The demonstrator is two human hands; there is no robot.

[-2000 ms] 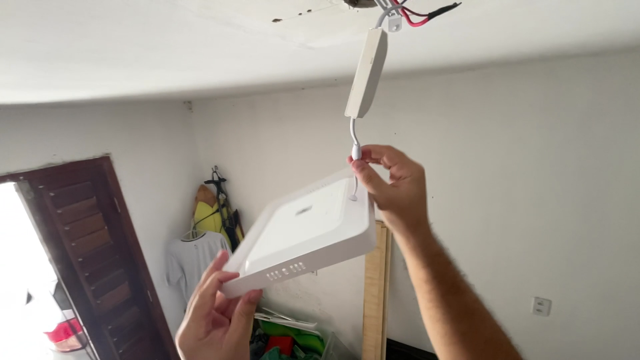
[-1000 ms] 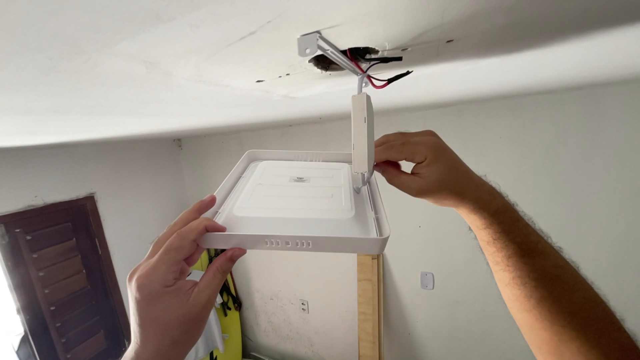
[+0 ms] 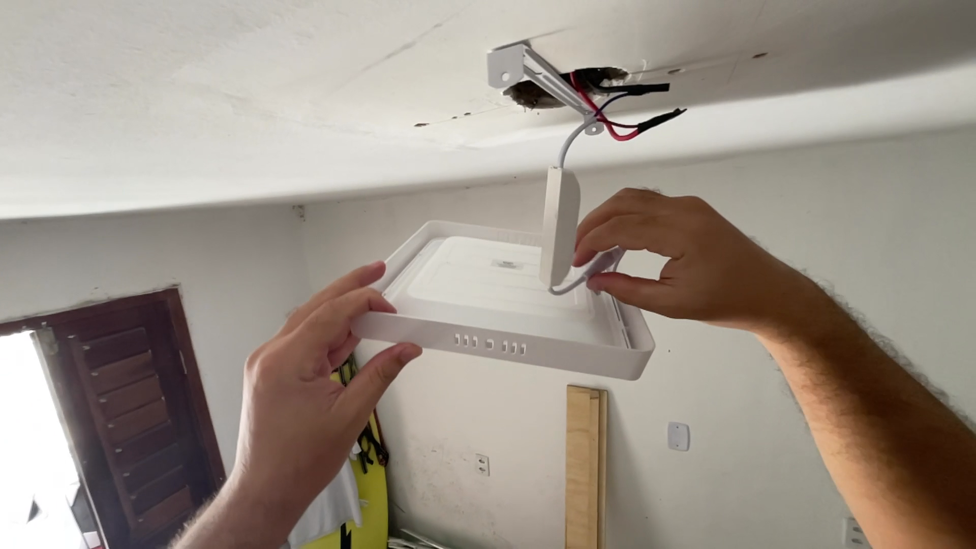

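A square white LED ceiling light panel (image 3: 488, 335) is held near level below the ceiling, its recessed back facing up. My left hand (image 3: 320, 366) grips its left corner, fingers over the rim and thumb beneath. My right hand (image 3: 671, 259) pinches a grey cable connector (image 3: 602, 263) between thumb and fingers above the panel's right side. Just left of those fingers, a white LED driver box (image 3: 560, 227) hangs upright on a grey cable (image 3: 568, 145). Above it, a white metal mounting bracket (image 3: 545, 76) spans a ragged hole in the ceiling, with red and black taped wires (image 3: 633, 122) beside it.
The ceiling (image 3: 229, 99) slopes close above my hands. A dark wooden louvred door (image 3: 130, 412) stands at left by a bright opening. Against the back wall are a wooden board (image 3: 583, 465) and a yellow object (image 3: 374, 488) with white cloth; a wall plate (image 3: 678, 436) is at right.
The panel, steeply tilted two seconds ago, now lies nearly level with its back up. The view has shifted up towards the ceiling. My right hand remains by the cable below the driver.
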